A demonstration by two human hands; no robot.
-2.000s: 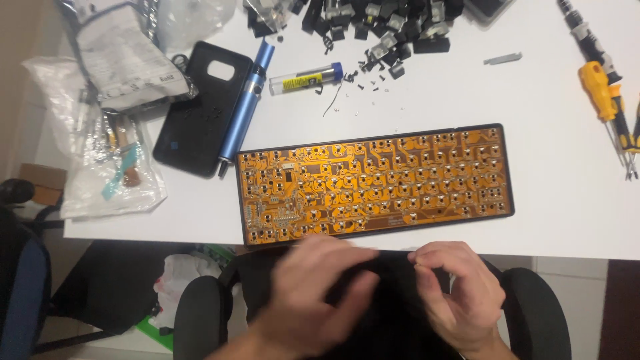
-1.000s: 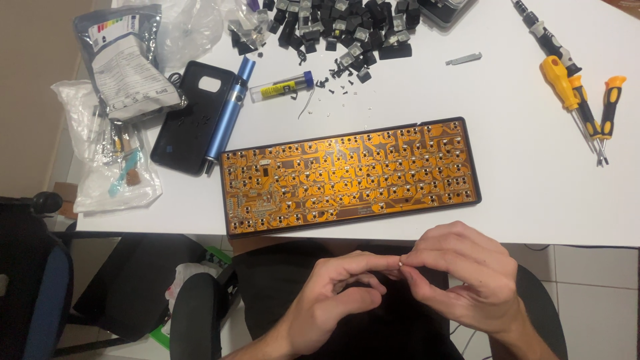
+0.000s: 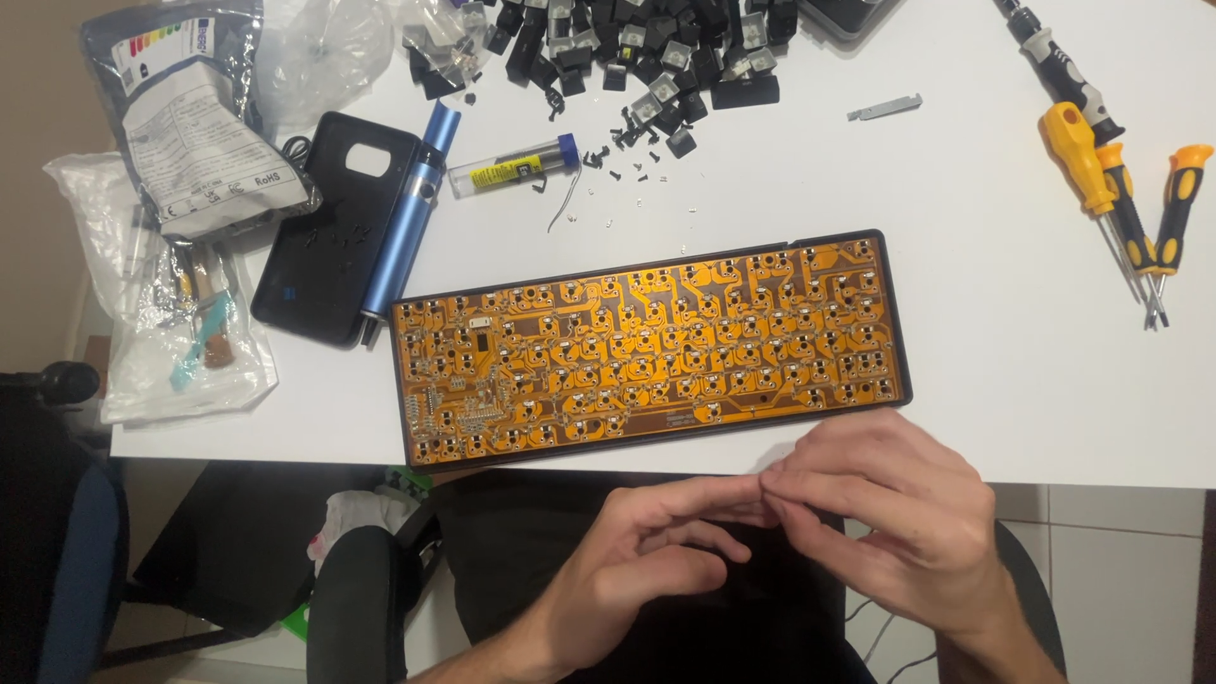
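My left hand (image 3: 655,551) is held over my lap, its index finger stretched out to meet the fingertips of my right hand (image 3: 883,513). The right thumb and fingers are pinched at that fingertip; whether something tiny sits between them cannot be seen. Just beyond my hands lies a keyboard circuit board (image 3: 646,356), orange-brown, in a black frame near the table's front edge. Small screws (image 3: 643,171) and tiny clear bits are scattered behind it. A clear tube with a blue cap (image 3: 513,166) lies behind the board's left part.
Black keycaps and switches (image 3: 665,66) are heaped at the back. Left are a black phone case (image 3: 328,237), a blue pen-like tool (image 3: 408,218) and plastic bags (image 3: 190,142). Right are a yellow-handled screwdriver (image 3: 1078,157), other screwdrivers (image 3: 1183,195) and a metal strip (image 3: 885,107).
My hands, apart two seconds ago with the left one blurred, have come together at the fingertips. They remain together since one second ago. The view has shifted somewhat.
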